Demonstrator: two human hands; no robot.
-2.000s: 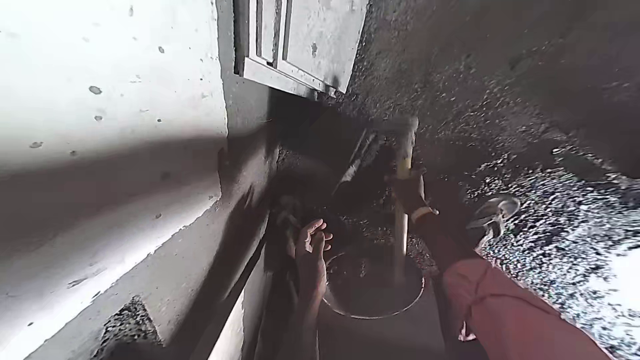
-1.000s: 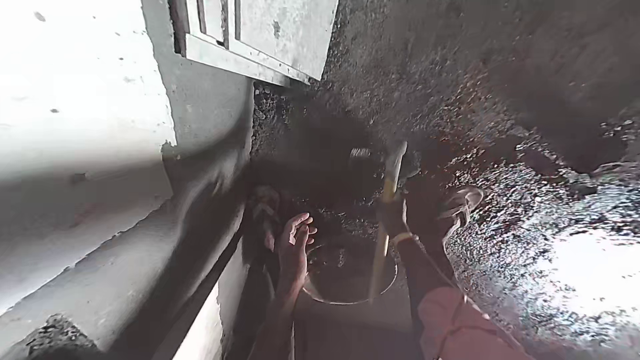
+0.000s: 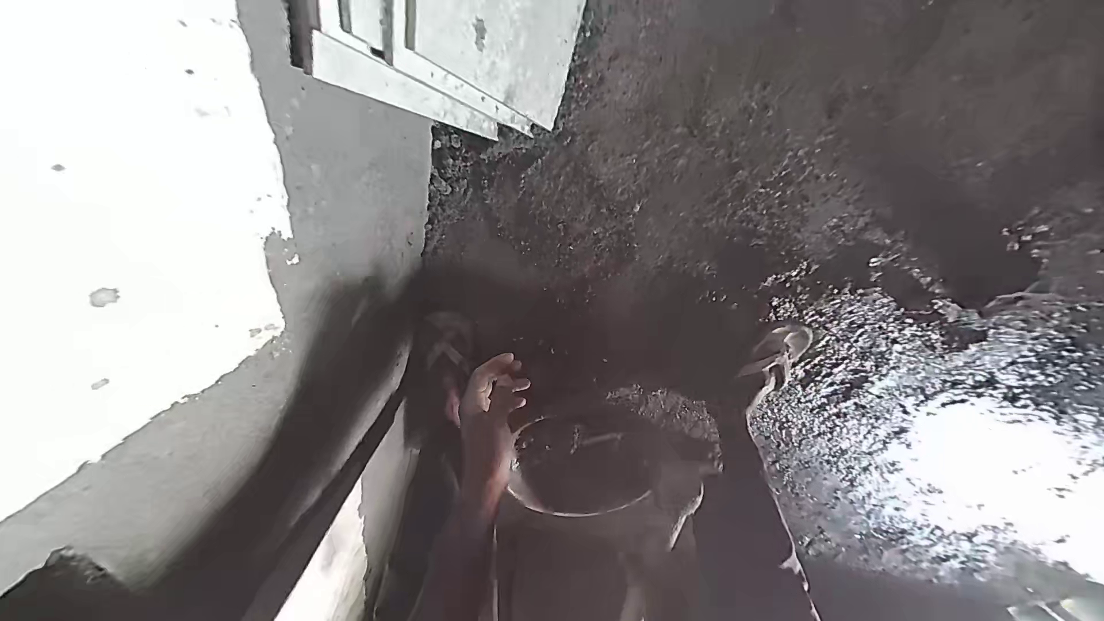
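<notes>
My left hand (image 3: 493,392) is raised just left of a round, dark container (image 3: 580,514), its fingers loosely curled and apart with nothing between them. The container's pale, curved rim catches light below and right of the hand, and dark material shows inside. At the rim's right side is a dark, blurred shape (image 3: 681,474) that may be my right hand; its fingers and anything in them cannot be made out. No long handle shows in this view.
A foot in a sandal (image 3: 780,345) stands on the rough, gritty ground (image 3: 828,483) at right, and another foot (image 3: 448,345) is in shadow beyond my left hand. A pale wall (image 3: 345,155) runs down the left. A whitish panelled door or shutter (image 3: 492,52) juts in at the top.
The long, pale-handled tool that my right hand held upright over the container is out of sight. My right hand has left its place on that handle. My left hand stays beside the container.
</notes>
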